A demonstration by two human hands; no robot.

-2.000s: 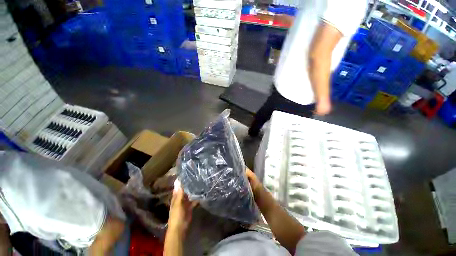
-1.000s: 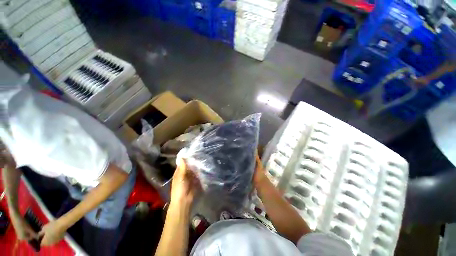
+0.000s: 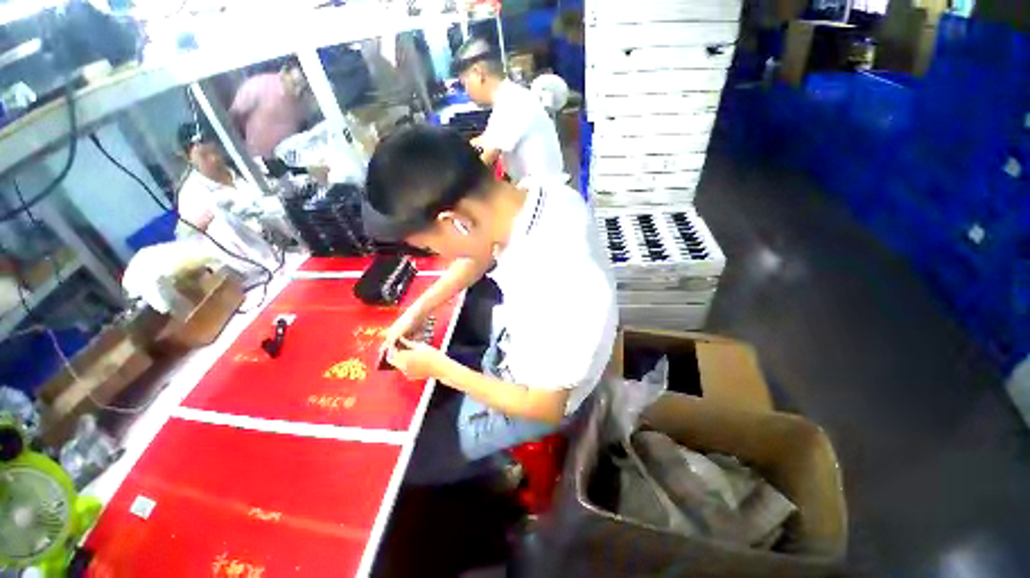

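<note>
Neither of my hands is in the picture, and the plastic bag of black parts does not show. Nearest in front of me is the long bench covered in red sheet (image 3: 299, 485) with gold print and white dividing strips. A small black part (image 3: 275, 338) lies on its far section. A group of black parts (image 3: 385, 279) lies further back, before a seated co-worker (image 3: 559, 288), whose hands are together over a small dark item at the bench edge.
An open cardboard carton (image 3: 830, 485) with crumpled wrapping stands at the lower right. Behind it are stacked foam trays (image 3: 661, 107), one holding black parts (image 3: 655, 237). A lime green fan (image 3: 34, 502) stands at the lower left. More people sit further back.
The view has swung left to the red bench. The bag of black parts, both my hands and the large white foam tray have left the picture.
</note>
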